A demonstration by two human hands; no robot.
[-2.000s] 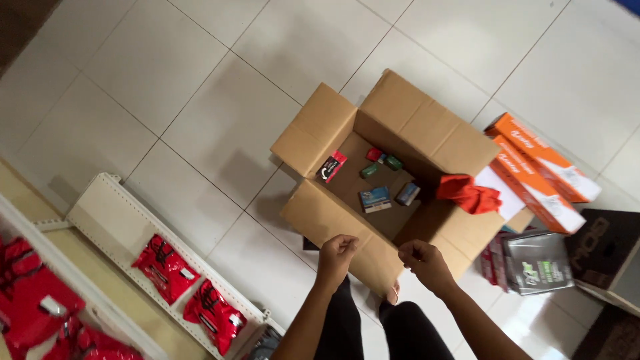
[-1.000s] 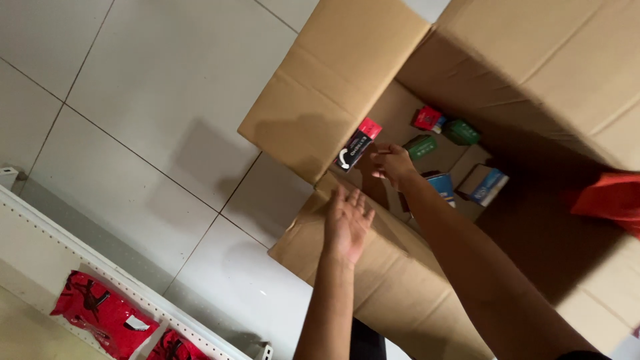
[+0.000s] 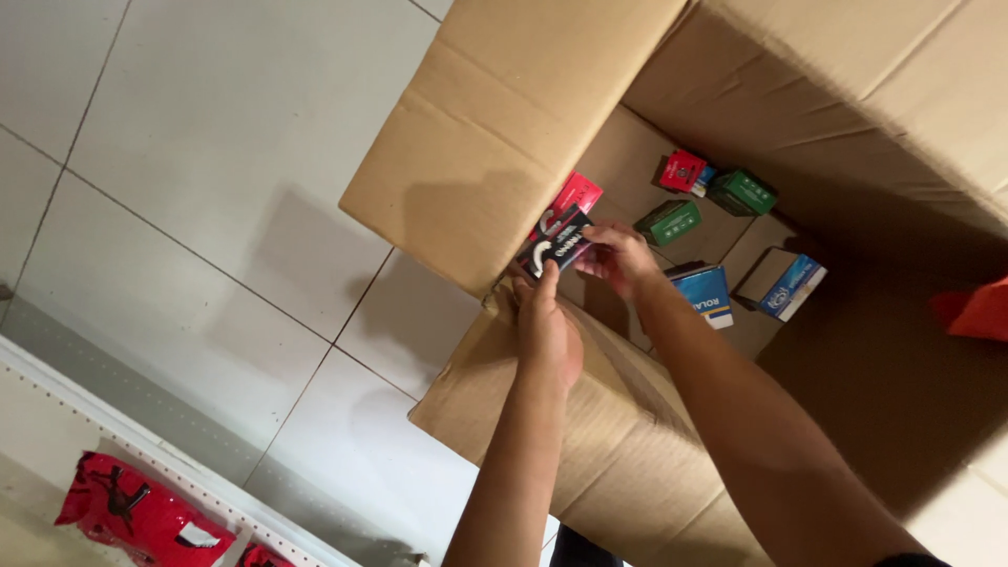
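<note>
My left hand [image 3: 547, 323] and my right hand [image 3: 618, 256] hold a small black box [image 3: 555, 240] between them, at the left corner inside an opened cardboard carton [image 3: 787, 94]. Right behind the black box, against the carton's wall, is a red box [image 3: 579, 193]. Farther right on the carton's bottom lie a smaller red box [image 3: 683, 171], a green box [image 3: 668, 222], another green box [image 3: 742, 193], a blue box [image 3: 703, 293] partly covered by my right forearm, and a blue and white box [image 3: 791, 283].
Carton flaps [image 3: 504, 118] spread outward on several sides. Red cloth [image 3: 976, 311] shows at the carton's right side. A white perforated metal shelf [image 3: 181, 465] with red plastic-wrapped packages [image 3: 142, 504] stands at lower left, on a tiled floor [image 3: 197, 157].
Both hands have gone from above the near flap into the carton's left corner and taken hold of the black box. The view is much closer to the carton than two seconds ago.
</note>
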